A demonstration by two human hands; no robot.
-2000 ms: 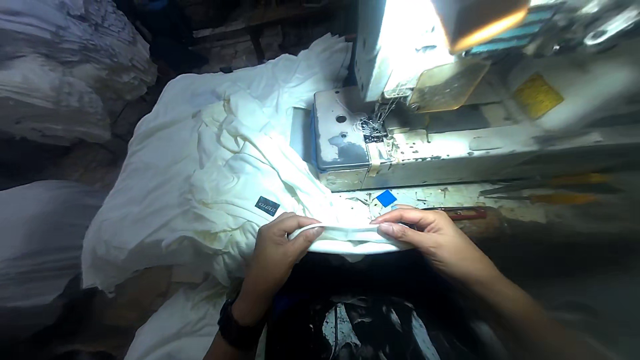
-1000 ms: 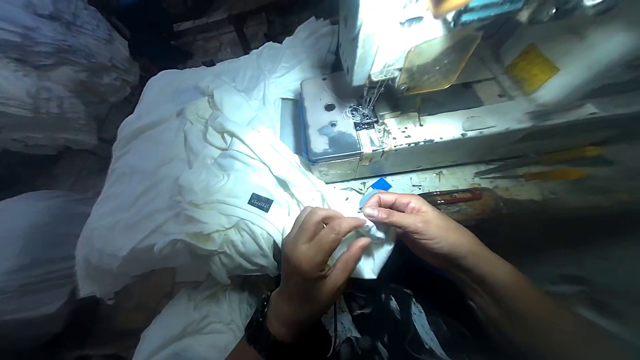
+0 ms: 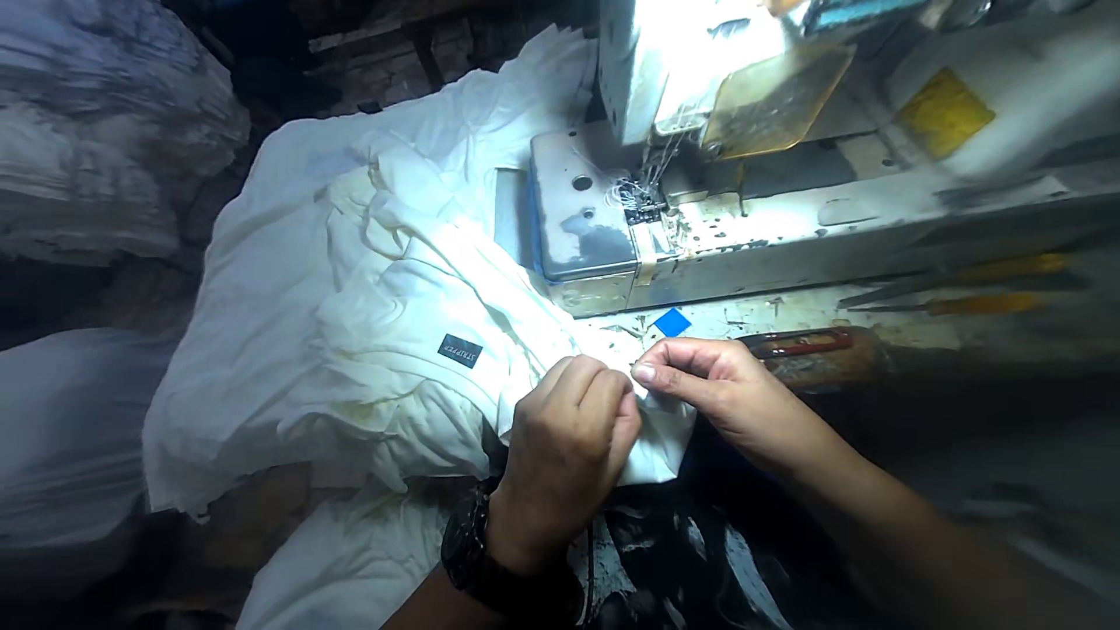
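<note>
White garments (image 3: 394,306) lie heaped beside the sewing machine (image 3: 586,219), and one bears a small dark label (image 3: 459,350). My left hand (image 3: 573,437), with a dark watch on its wrist, is curled above the white fabric near the machine's front edge; its fingertips are hidden. Close beside it, my right hand (image 3: 691,372) has thumb and index finger pinched together over the cloth, perhaps on something too small to make out. A white fabric corner hangs below the two hands. Just beyond my right hand lies a blue square (image 3: 672,323).
The lit machine head, with threads and a yellowish guard (image 3: 774,101), stands above the bed. Yellow-handled tools (image 3: 984,304) and a brown object with a red tool (image 3: 801,350) lie to the right. White cloth piles (image 3: 96,131) stand at the left.
Two seconds ago both hands held a stretched white fabric edge; now they are close together and that edge is no longer stretched between them. My left hand's fingers have curled in since one second ago.
</note>
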